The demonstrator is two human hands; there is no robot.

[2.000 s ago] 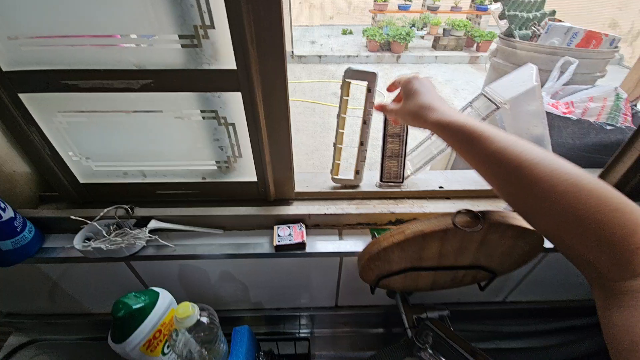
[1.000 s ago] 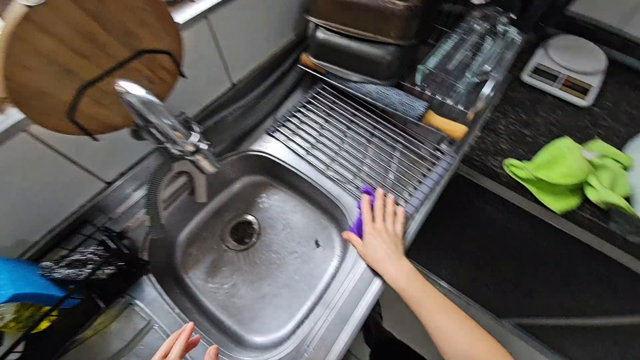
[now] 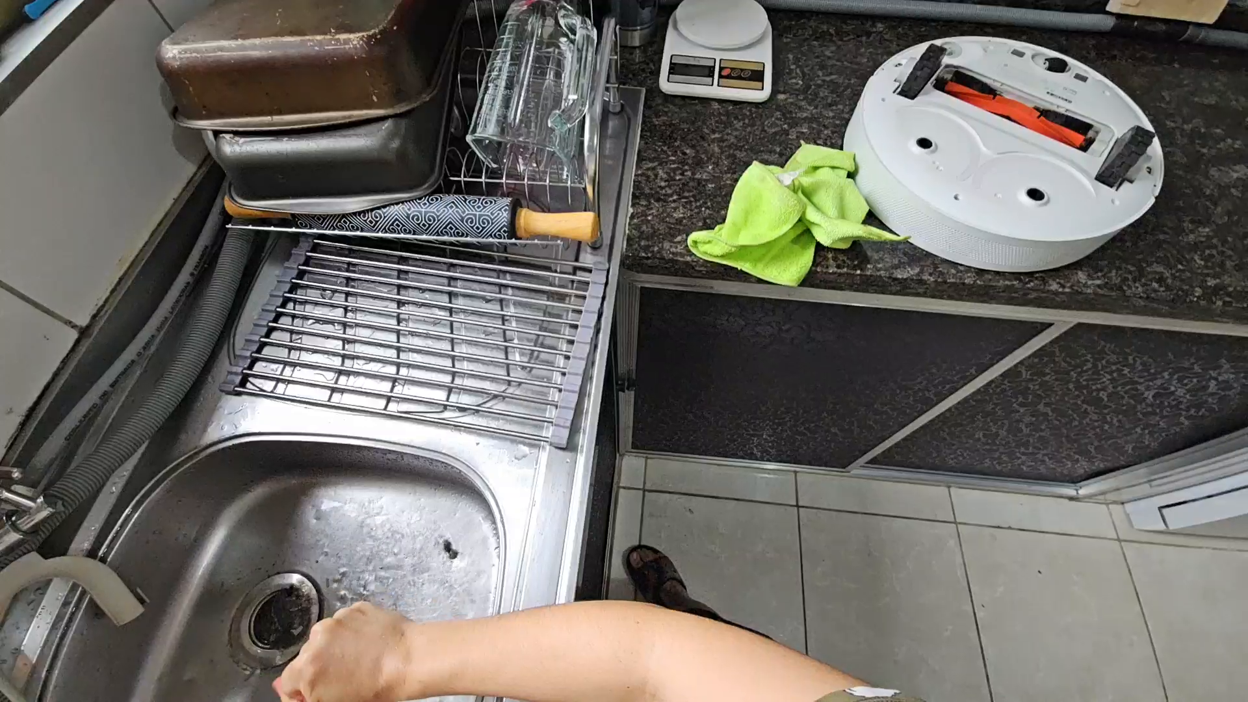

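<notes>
My right hand (image 3: 346, 655), fingers curled, is over the steel sink basin (image 3: 409, 517), just below and right of the drain (image 3: 280, 619). Its far side and fingertips are mostly hidden, so I cannot tell whether anything is inside it. The bare forearm comes in from the lower right. Beyond the basin, a roll-up metal drying rack (image 3: 419, 341) lies across the wet drainboard. My left hand is out of view.
Baking pans (image 3: 302, 68), a patterned rolling pin (image 3: 419, 216) and glassware (image 3: 536, 88) stand behind the rack. A kitchen scale (image 3: 717, 49), a green cloth (image 3: 780, 214) and an upturned robot vacuum (image 3: 1004, 156) occupy the granite counter. The faucet spout (image 3: 78, 580) is at left.
My right hand has moved from a purple item at the rack's edge to over the basin; that item is no longer visible. My left hand has left the view, which has shifted widely.
</notes>
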